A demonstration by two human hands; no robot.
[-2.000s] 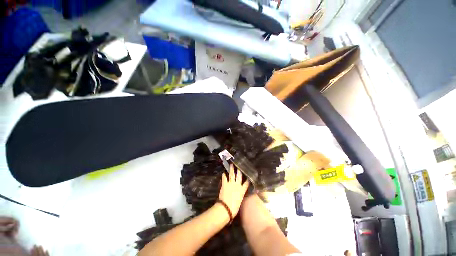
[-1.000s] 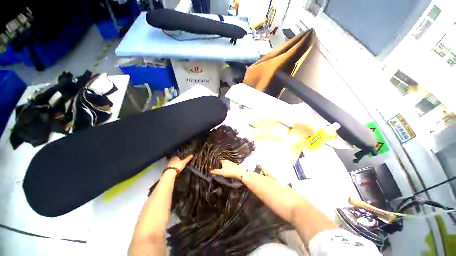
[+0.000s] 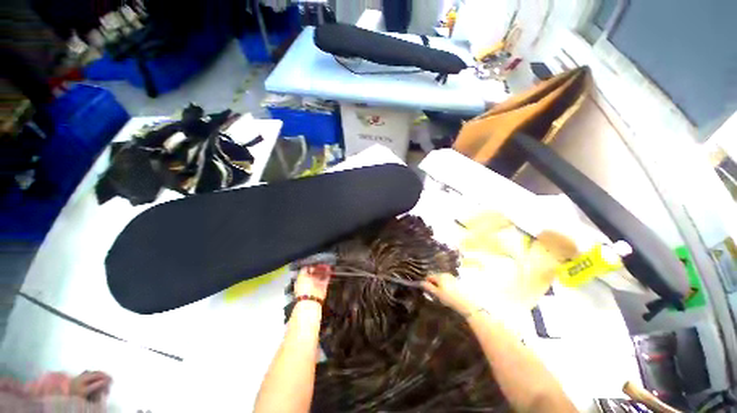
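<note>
A bundle of dark brown-black garment pieces (image 3: pixel 380 314) lies on the white table (image 3: pixel 202 339) in front of me, its many layered edges gathered and fanned at the top. A thin grey strip (image 3: pixel 368 276) runs across the bundle between my hands. My left hand (image 3: pixel 313 284), with a dark red bracelet at the wrist, holds the strip's left end at the bundle's left side. My right hand (image 3: pixel 446 290) pinches its right end at the bundle's right side.
A black sleeve board (image 3: pixel 259 234) lies behind the bundle, with black trim pieces (image 3: pixel 182 157) beyond it. A yellow bottle (image 3: pixel 594 262) and tan paper pieces (image 3: pixel 501 242) are at right. Another person's hand (image 3: pixel 89 385) shows at lower left. An ironing table (image 3: pixel 372 85) stands behind.
My hands have moved from lying on the bundle to its two sides, with the grey strip now stretched between them. The bundle top looks more drawn together. The view has shifted.
</note>
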